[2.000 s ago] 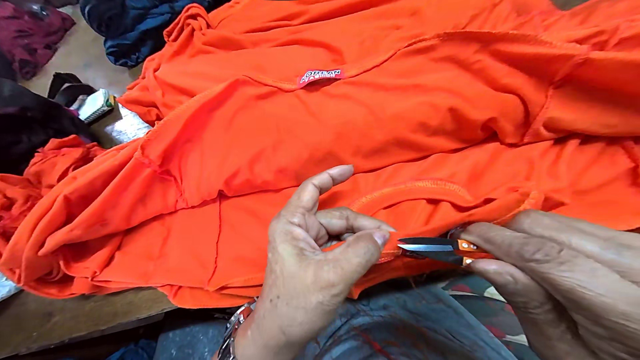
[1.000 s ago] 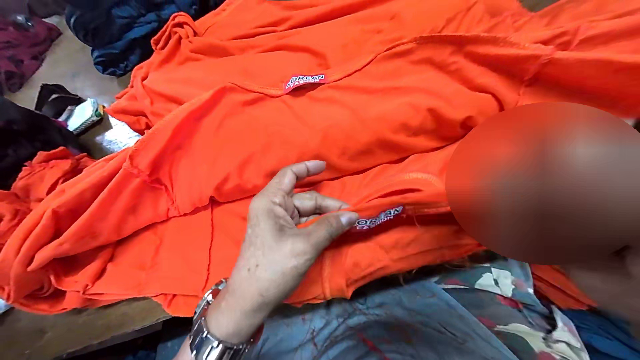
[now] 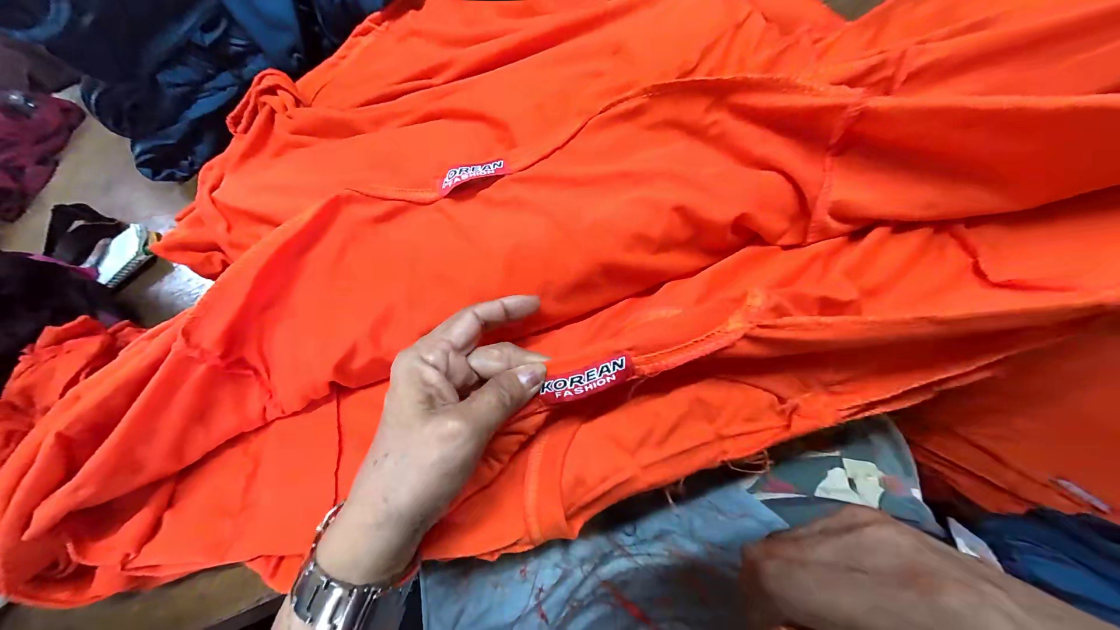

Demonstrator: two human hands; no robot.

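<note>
Between its thumb and forefinger, my left hand (image 3: 459, 407) pinches the neckline of an orange garment beside a woven neck label (image 3: 584, 380) that bears writing. A metal wristwatch (image 3: 337, 599) is on that wrist. More orange knit fabric (image 3: 525, 254) spreads beyond, with a second sewn label (image 3: 472, 177) on another neckline. My right hand (image 3: 840, 569) is blurred at the lower right, low over the lap and apart from the orange cloth; its fingers are hard to make out and I cannot tell whether it holds anything.
Dark blue clothes (image 3: 192, 79) lie at the upper left, with a maroon cloth (image 3: 35, 153) at the left edge. A small white and green item (image 3: 125, 254) sits on the wooden table (image 3: 109, 157). Grey-blue cloth (image 3: 604, 569) covers the lap, with patterned fabric (image 3: 840, 472) beside it.
Two seconds ago my right hand held small orange-handled snips by the left fingertips. It has since moved away, down over the lap. The nearer label now shows fully beside my left hand.
</note>
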